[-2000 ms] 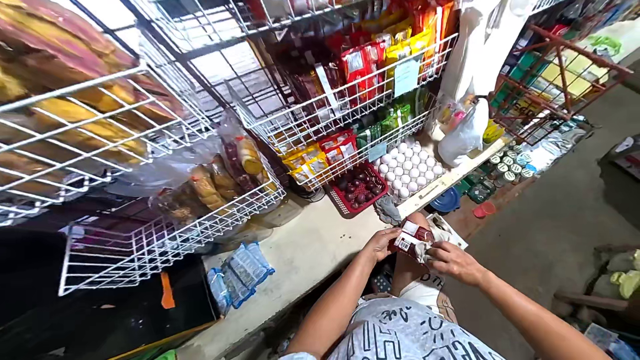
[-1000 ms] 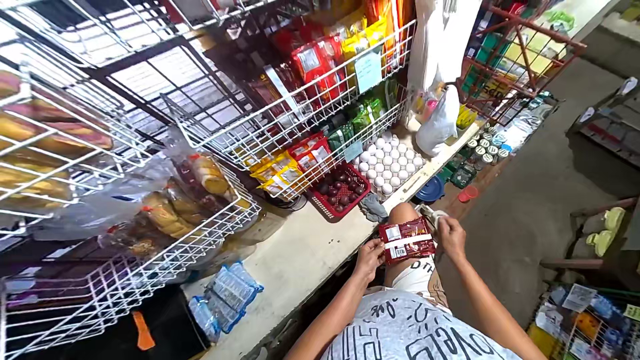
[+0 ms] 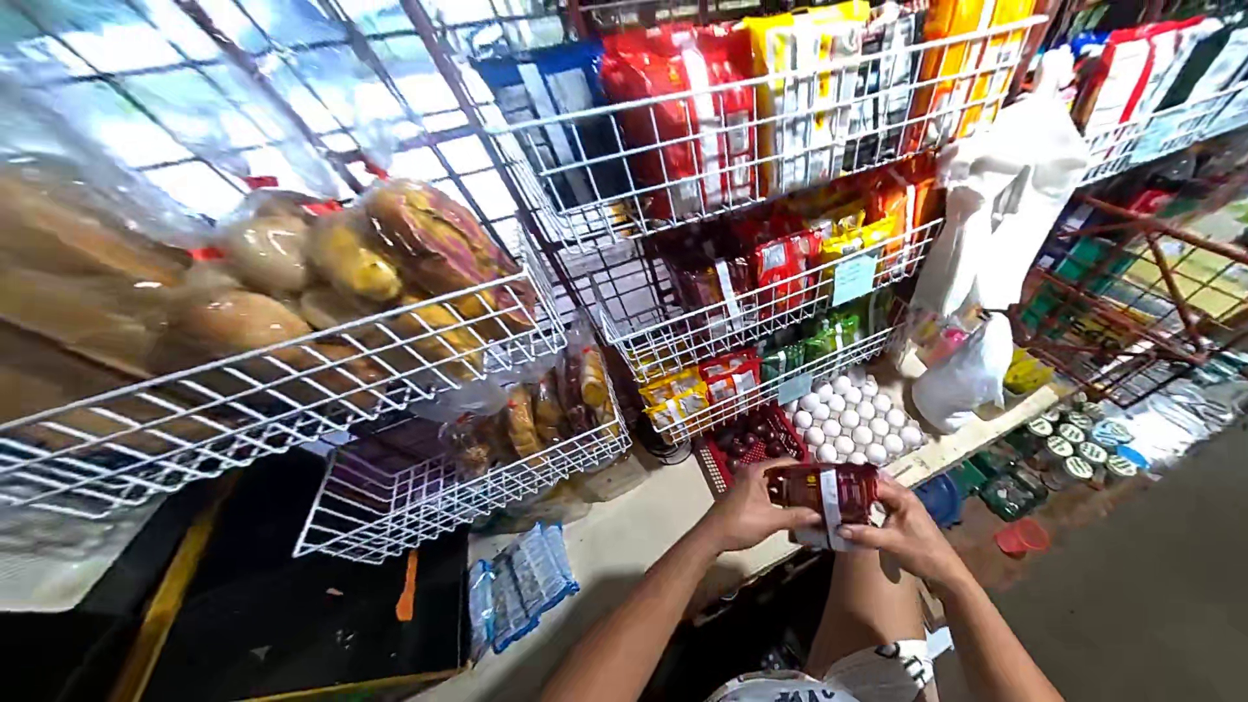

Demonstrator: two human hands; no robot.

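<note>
Between my two hands is a dark red sachet pack [image 3: 850, 494] with a pale band down its middle, held above my knee. My left hand [image 3: 759, 509] grips its left end, thumb across the front. At the right end my right hand [image 3: 905, 534] closes on it, thumb near the lower edge. Just behind the pack stand a red plastic basket [image 3: 720, 466] of small dark round things and a tray of white eggs [image 3: 852, 421], both on the pale counter.
White wire baskets hold bagged bread [image 3: 341, 258] at left and hanging sachets [image 3: 682, 107] above. A blue-edged clear pack [image 3: 526, 585] lies on the counter [image 3: 624, 526]. White plastic bags [image 3: 1004, 195] hang at right, above lidded jars [image 3: 1077, 448]. A red cup [image 3: 1022, 536] is near the floor.
My right hand was apart from the pack one second ago and now holds its right end. The pack has been raised toward the red basket. The view has shifted.
</note>
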